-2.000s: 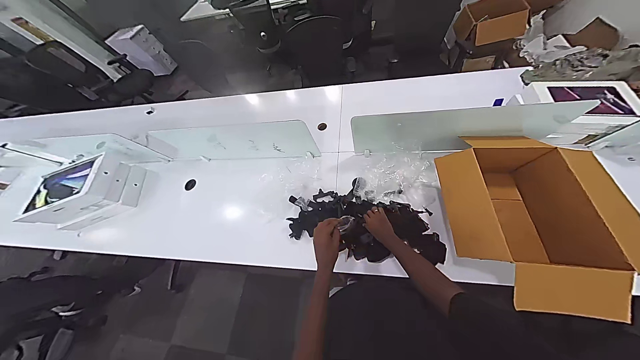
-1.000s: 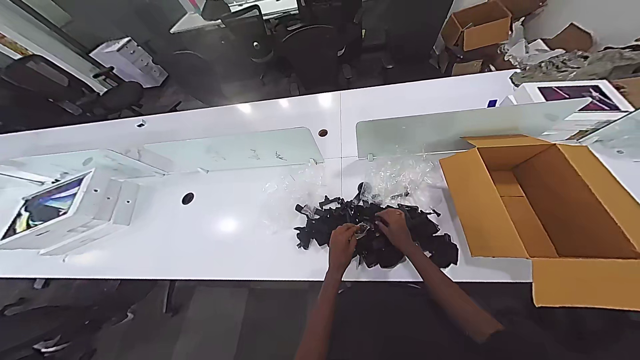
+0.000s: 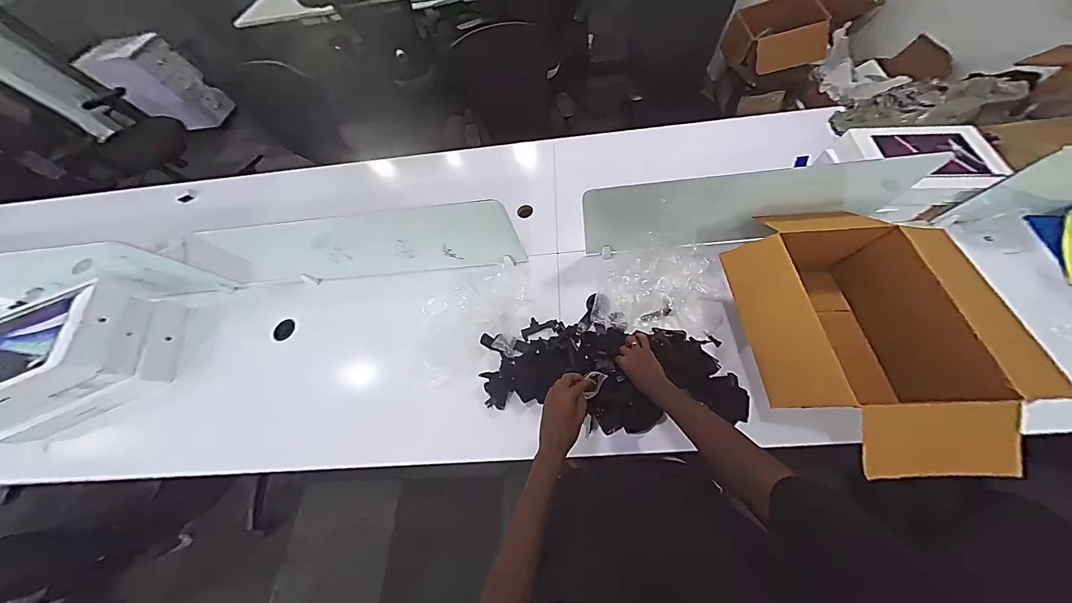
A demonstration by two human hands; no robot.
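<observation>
A pile of small black items (image 3: 536,368), too blurred to name, lies near the front edge of the white table (image 3: 402,419). My left hand (image 3: 566,406), at the pile's front, is shut on a small clear plastic bag (image 3: 595,384). Farther right and a little deeper, my right hand (image 3: 641,362) touches the black pile; its fingertips are bent down, and whether they grip a piece cannot be told. Crumpled clear plastic bags (image 3: 670,280) lie behind the pile, with more of them (image 3: 477,314) at its back left.
An open cardboard box (image 3: 779,327) stands right of the pile, one flap over the front edge. Low glass dividers (image 3: 360,243) cross the table behind. White boxes (image 3: 109,360) are stacked at the left, another white box (image 3: 988,146) is at the back right. Cartons (image 3: 791,46) lie beyond.
My two hands have moved apart: the left holds a clear bag at the front of the pile, while the right is over the black items farther back.
</observation>
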